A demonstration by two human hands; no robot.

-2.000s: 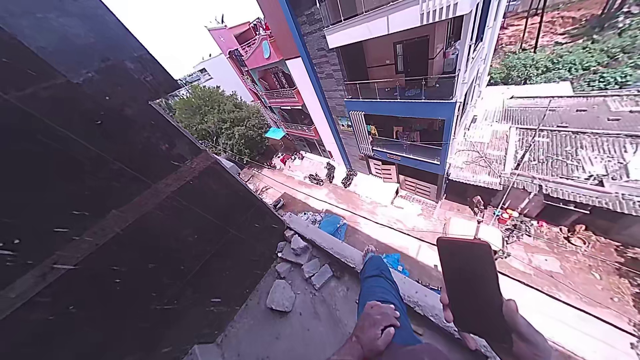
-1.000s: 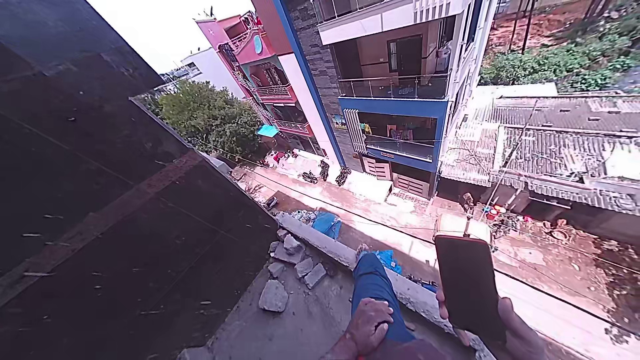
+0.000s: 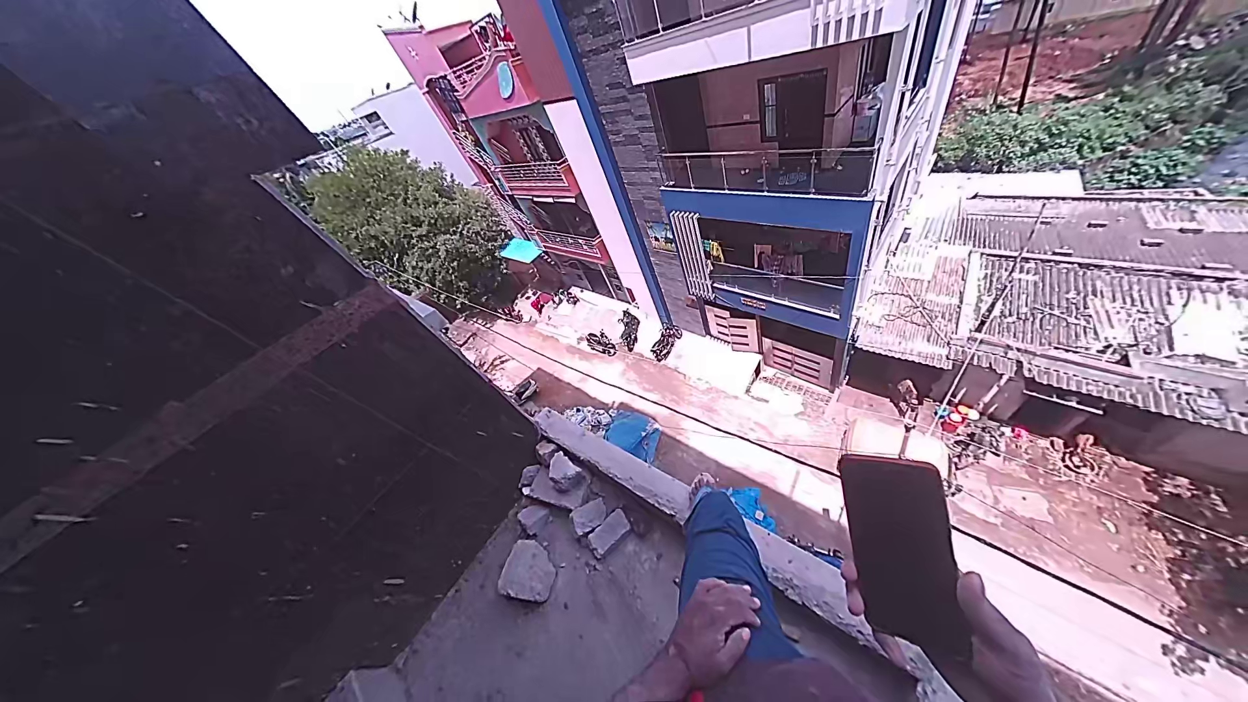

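Observation:
My right hand (image 3: pixel 994 634) holds a smartphone (image 3: pixel 907 556) upright at the lower right, thumb along one edge and fingertips at the other; its face looks dark. My left hand (image 3: pixel 715 629) rests on my leg in blue trousers (image 3: pixel 726 551), fingers loosely curled, with nothing seen in it. The bare foot (image 3: pixel 702 483) of that leg lies at the concrete parapet (image 3: pixel 624 468) of a ledge high above a street.
Broken concrete chunks (image 3: pixel 527 571) lie on the ledge floor (image 3: pixel 487 624), left of my leg. A dark wall (image 3: pixel 244 439) rises on the left. Beyond the parapet are a street (image 3: pixel 799 439) far below, overhead cables, parked motorcycles (image 3: pixel 629 331), multi-storey buildings and corrugated roofs (image 3: pixel 1082 312).

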